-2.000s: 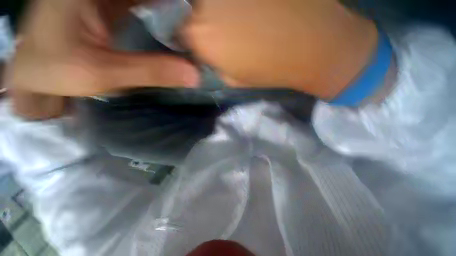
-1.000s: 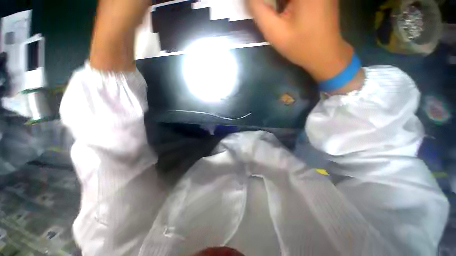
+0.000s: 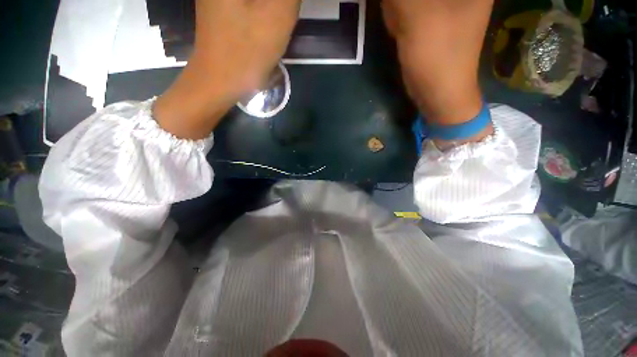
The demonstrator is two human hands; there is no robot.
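Observation:
My left hand [image 3: 244, 35] and my right hand [image 3: 443, 42] are cut off by the top edge; only wrists and the hands' lower parts show, so fingers and anything held are hidden. A blue band is on my right wrist. A round, shiny lens or cover [image 3: 271, 95] with a white rim lies on the dark green mat, partly behind my left wrist. A white-bordered die-cut sheet [image 3: 325, 42] with dark areas lies between my hands, running under my left forearm. A white stepped sheet [image 3: 105, 35] lies at its left.
A thin pale wire [image 3: 279, 169] lies near the mat's front edge. A small orange-brown scrap [image 3: 376, 144] lies right of centre. At the upper right are a tub of glittering small parts [image 3: 552, 52] and a yellow ring [image 3: 508, 56]. A person's pale sleeve [image 3: 604, 240] shows at the far right.
Both hands have moved forward, mostly out of the top edge. The sheets sit further left. The bright glare has gone, and the round lens shows beside my left wrist.

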